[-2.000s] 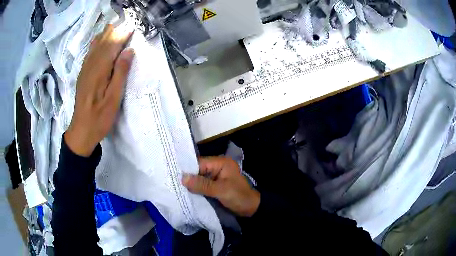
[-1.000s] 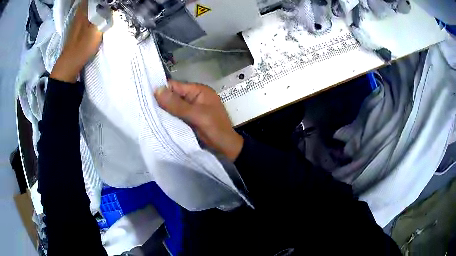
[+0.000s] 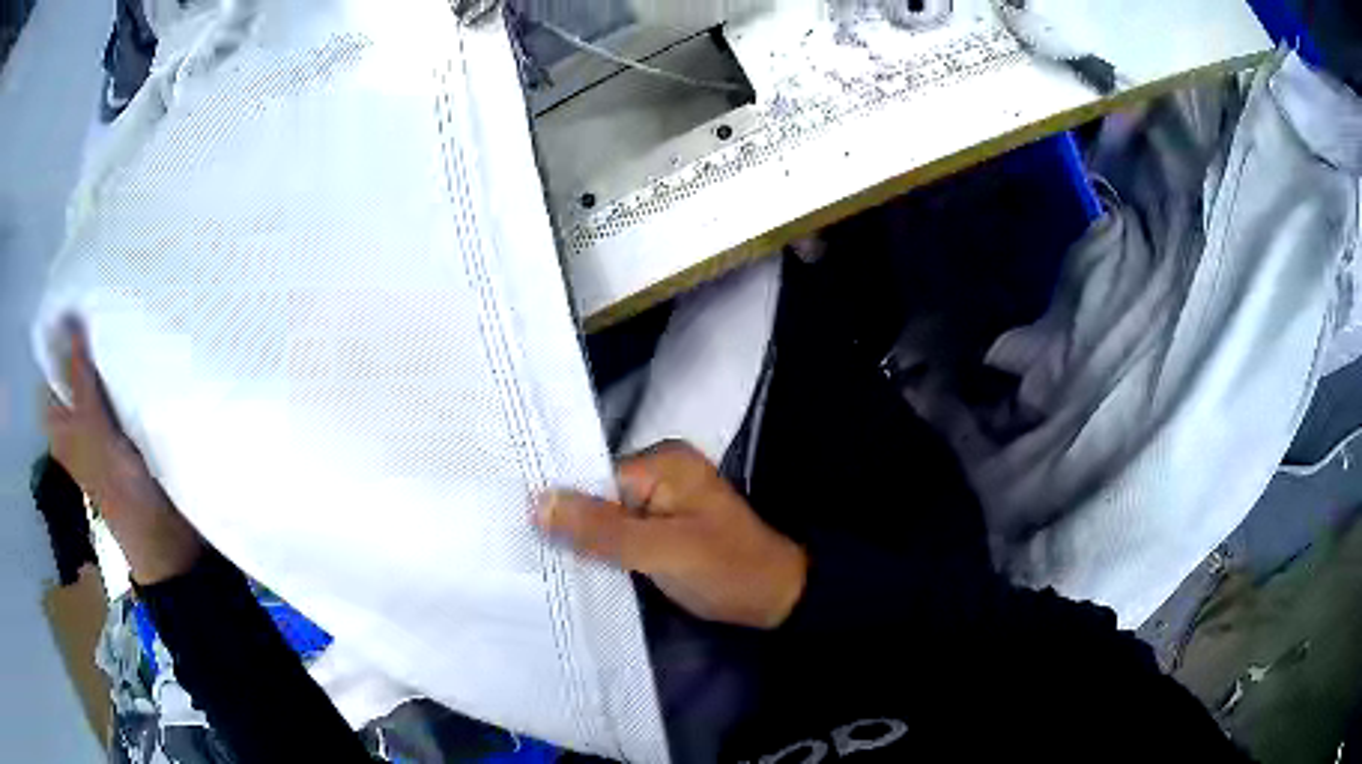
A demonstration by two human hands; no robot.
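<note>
A large pale grey-white ribbed garment body [image 3: 329,358] is spread from the machine's left side down towards my lap, with stitched lines running along its right part. My right hand [image 3: 687,530] grips its right edge, thumb on top and fingers beneath, below the table's front edge. My left hand [image 3: 108,448] is at the garment's far left edge, slightly blurred; its fingertips are partly hidden by the cloth, and I cannot tell whether it grips. The needle area is mostly out of view at the top.
The white machine table [image 3: 896,135] has a printed ruler, a wooden front edge and a recessed opening with a pale thread across it. Waiting pale grey garments [image 3: 1195,403] hang at the right. A blue crate [image 3: 1068,179] shows under the table. Blue also shows at the lower left.
My left hand has moved left and down from the needle area to the cloth's left edge. My right hand has moved down along the right edge. The garment is spread wider.
</note>
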